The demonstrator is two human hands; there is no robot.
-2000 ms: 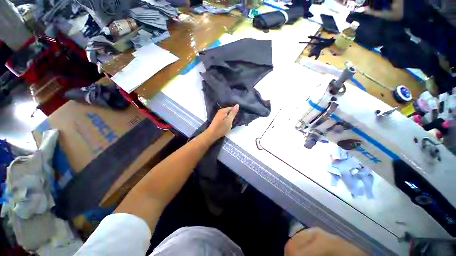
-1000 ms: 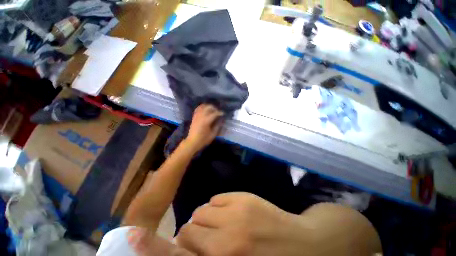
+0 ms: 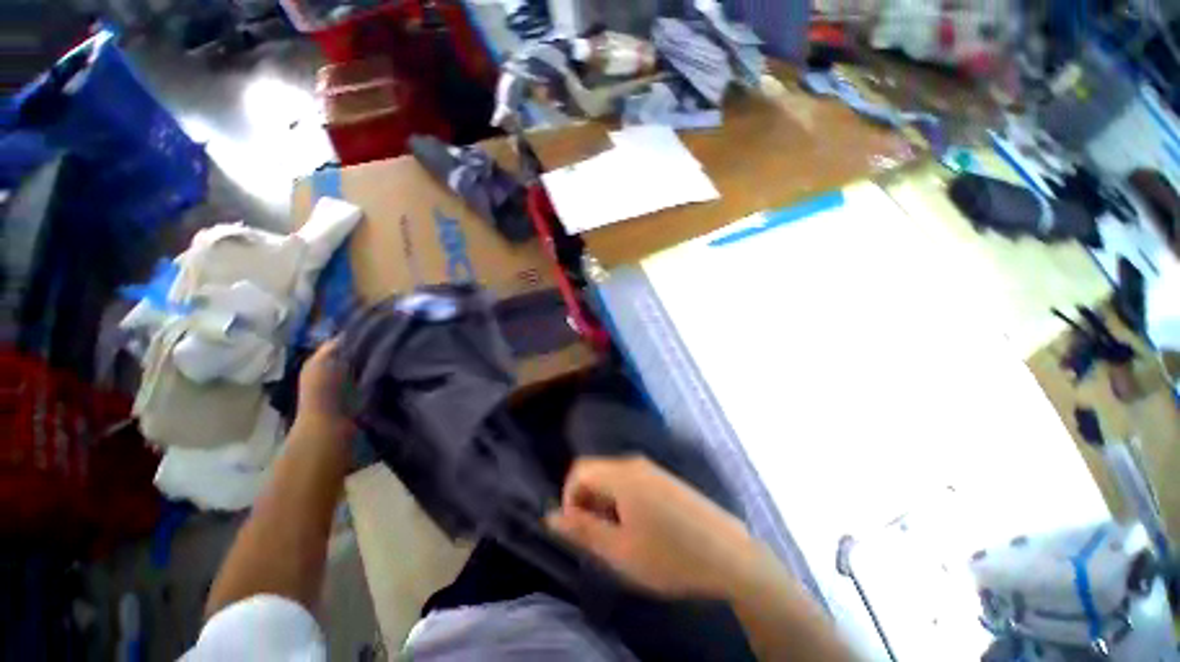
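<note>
A dark grey garment piece (image 3: 447, 401) hangs stretched between my hands, off the table and above my lap, blurred by motion. A small whitish patch shows at its upper left end. My left hand (image 3: 326, 378) grips that far end in front of the cardboard box. My right hand (image 3: 621, 511) holds the near end with curled fingers, beside the table edge. The fingertips of my left hand are partly hidden by the cloth. The white sewing machine head (image 3: 1068, 588) is cut off at the lower right.
The white table (image 3: 828, 349) has a ruler-marked edge at right. A brown side table (image 3: 789, 155) bears a paper sheet (image 3: 628, 181) and scraps. A cardboard box (image 3: 388, 239), a pale cloth heap (image 3: 220, 356), a red basket (image 3: 388, 78) and a blue basket (image 3: 110, 129) stand left.
The view has swung left. The dark cloth has left the tabletop and moved over beside the box. My right hand, empty over my lap a second ago, now holds the cloth too.
</note>
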